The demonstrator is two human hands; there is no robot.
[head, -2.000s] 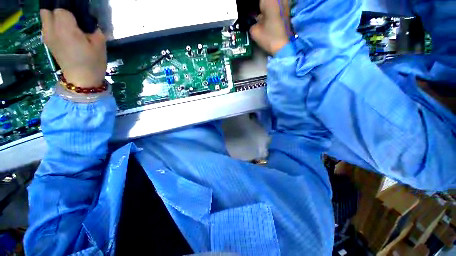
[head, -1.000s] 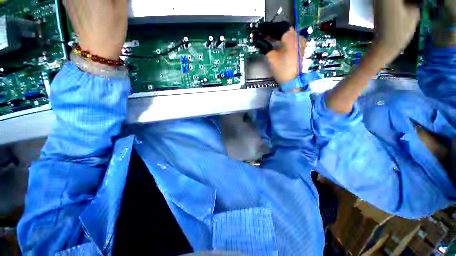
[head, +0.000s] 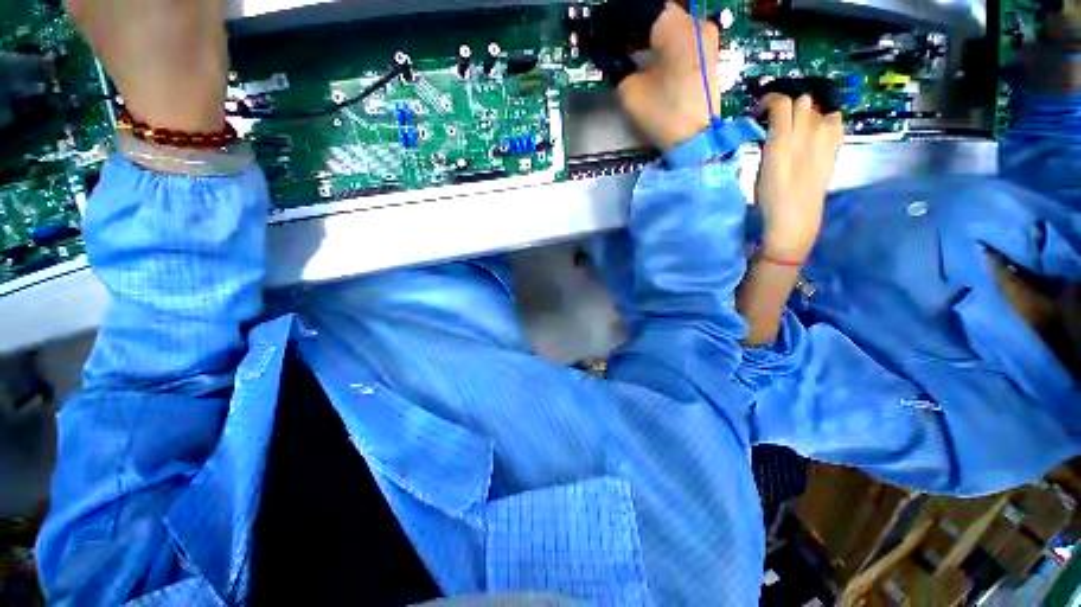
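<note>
A green circuit board [head: 344, 142] lies in front of me with small blue components [head: 519, 145] near its near edge and a black wire lead [head: 356, 98] across it. A silver heatsink [head: 391, 10] shows at the top edge. My left hand [head: 160, 53] reaches over the board's left part; its fingers are cut off by the top edge. My right hand [head: 666, 77], with black finger covers and a blue wrist strap, is at the board's right end near the top edge. Its fingertips are partly hidden, and I cannot tell whether it holds anything.
A silver rail [head: 451, 231] runs along the near side. At right, another person's hand [head: 800, 166] with black finger covers is close beside my right wrist, over a neighbouring board [head: 883, 89]. Cardboard [head: 877, 534] lies low at right. Another board [head: 42, 178] is at far left.
The heatsink now shows only as a strip at the top edge. My left hand is farther out of the picture. The other person's hand has come down beside my right wrist.
</note>
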